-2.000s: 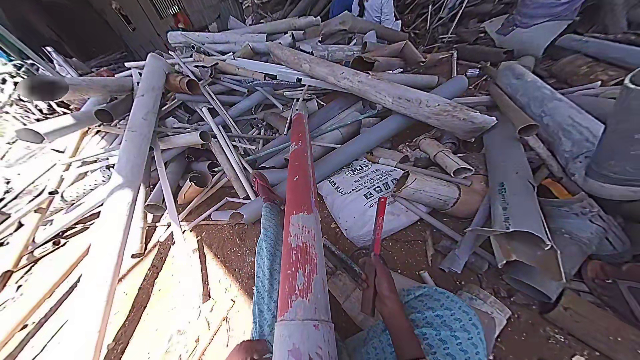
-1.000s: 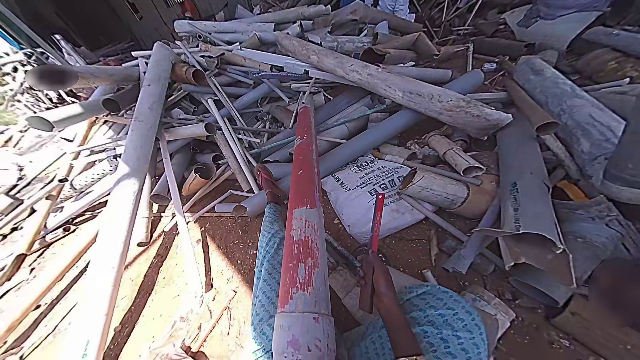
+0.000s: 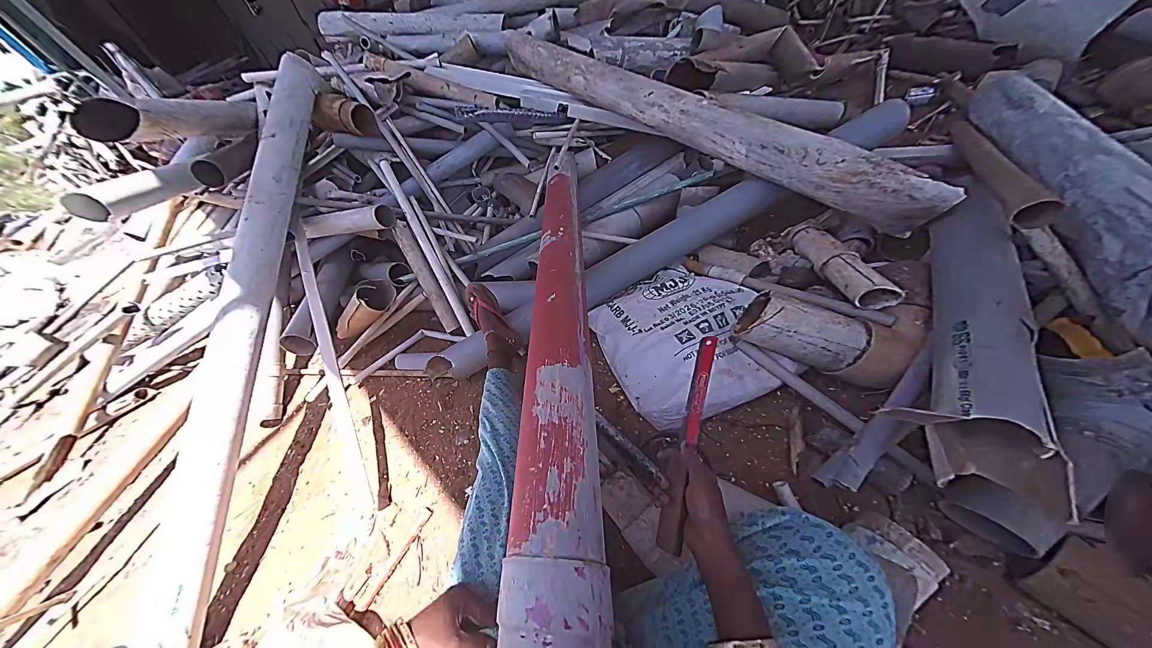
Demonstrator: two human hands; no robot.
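Note:
A long pipe with worn red paint (image 3: 558, 360) runs away from me between my legs, its grey collar end nearest me. My left hand (image 3: 450, 616) is at the bottom, beside the pipe's near end; its fingers are partly hidden, so its hold cannot be told. To the right of the pipe, my right hand (image 3: 702, 495) grips a flat tool with a red blade-like strip (image 3: 700, 387) pointing up and a brown handle-like part below. A dark rod (image 3: 630, 454) lies between that hand and the pipe.
A heap of grey plastic pipes (image 3: 684, 225) fills the ground ahead. A white printed sack (image 3: 666, 378) lies right of the red pipe. One long pale pipe (image 3: 261, 216) slants at left. Split wide pipes (image 3: 981, 333) lie at right.

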